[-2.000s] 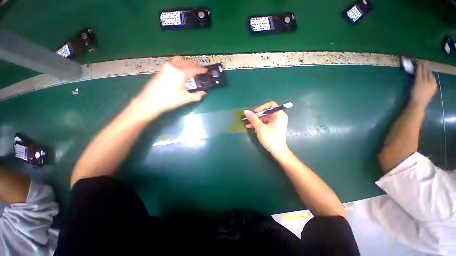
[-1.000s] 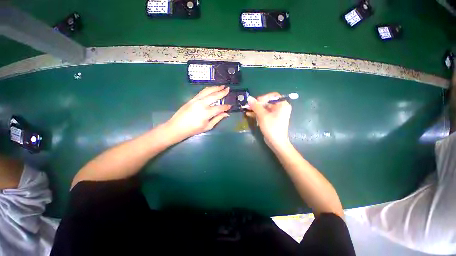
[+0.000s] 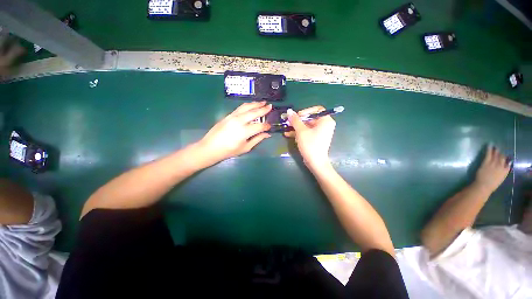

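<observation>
A black phone unit (image 3: 276, 119) lies on the green worktop in front of me. My left hand (image 3: 236, 129) holds it by its left half and covers most of its white label. My right hand (image 3: 313, 135) grips a slim pen-like tool (image 3: 322, 114) at the phone's right end. The tool's pale rounded end points up and right; its tip is hidden by my fingers. A second phone (image 3: 255, 86) lies just beyond, against the metal edge strip, label to the left.
Several phones, one here (image 3: 286, 24), lie on the green conveyor beyond the worn metal strip (image 3: 350, 74). A grey post (image 3: 55, 38) stands upper left. Another phone (image 3: 27, 153) lies far left. A neighbour's hand (image 3: 493, 168) is at right, another person's arm at lower left.
My left hand has moved from a phone by the strip to the one under the tool. My right hand has moved slightly up. Belt phones have shifted left. The right neighbour's hand is back, without a phone.
</observation>
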